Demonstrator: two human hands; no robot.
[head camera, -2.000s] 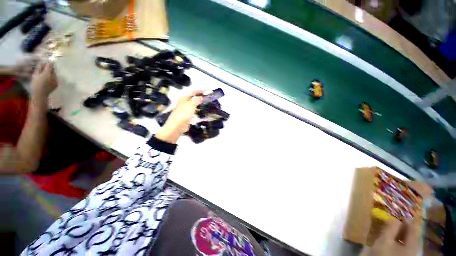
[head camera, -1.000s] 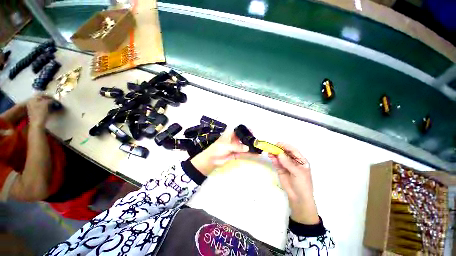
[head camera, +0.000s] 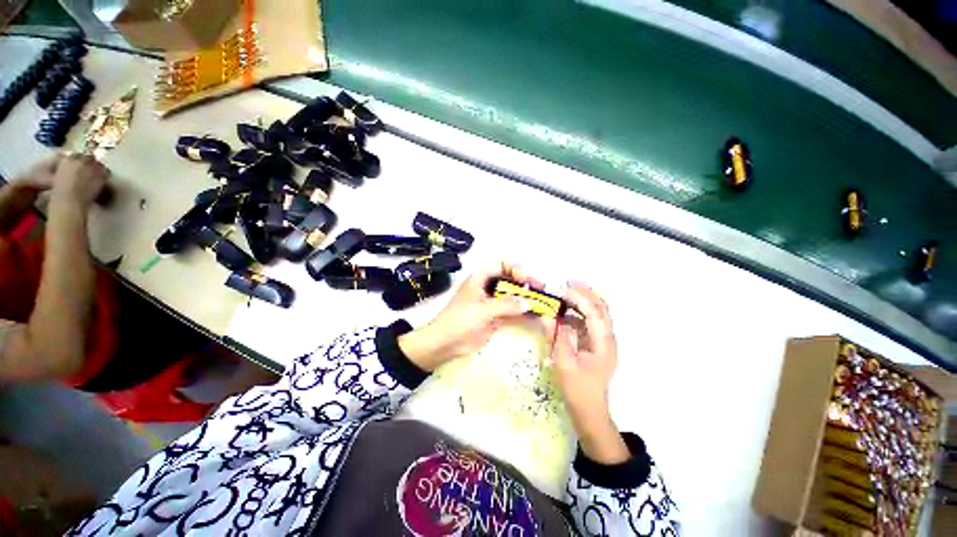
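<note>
A black housing with a yellow battery lying along its middle is between my two hands, above the white bench near my lap. My left hand holds its left end. My right hand is at its right end, with a thin red lead at the fingers. Black housings lie heaped at the left, with more black housings just left of my hands. The battery box stands open at the right, with cells and tangled red and white leads.
The green conveyor belt runs beyond the bench with filled units spaced on it. Pale yellow scraps lie near my lap. At far left are a neighbour's arms, amber parts on cardboard and a small carton.
The yellow battery, earlier held partly outside the housing, now lies along it. My right hand has moved slightly left. The units on the belt have moved right.
</note>
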